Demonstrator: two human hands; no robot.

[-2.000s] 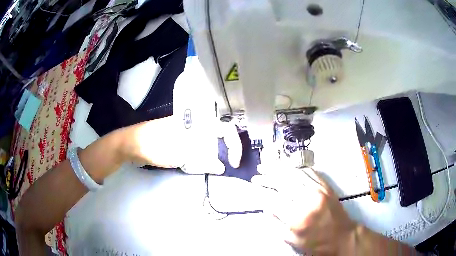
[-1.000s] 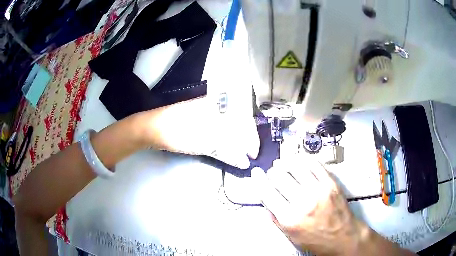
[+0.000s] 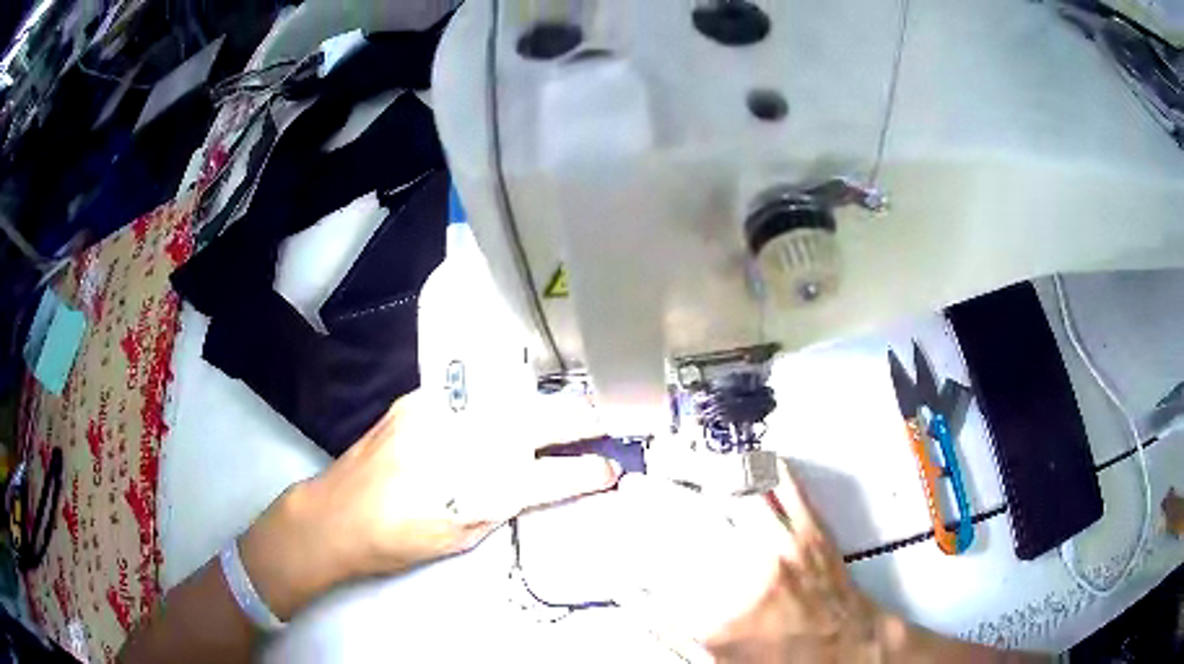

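A dark fabric piece (image 3: pixel 629 454) shows as a small patch under the white sewing machine head (image 3: pixel 610 234), by the presser foot area. My left hand (image 3: pixel 448 474) lies flat at the left of it, fingertips on the fabric. My right hand (image 3: pixel 766 571) is at the right front, below the small metal block (image 3: pixel 758 472). Its fingers are washed out by the lamp glare, so whether they touch the fabric cannot be told. A thin dark thread (image 3: pixel 552 602) lies on the table between the hands.
Black angled fabric pieces (image 3: pixel 266 350) are piled at the left. Orange and blue snips (image 3: pixel 937 480) and a black smartphone (image 3: pixel 1032 428) with a white cable lie at the right. A printed board (image 3: pixel 111 428) with a turquoise box (image 3: pixel 55 340) is at the far left.
The view has shifted between frames. Less of the dark fabric shows between my hands. My left hand has turned flatter and sits lower beside the foot. My right hand has moved toward the front edge.
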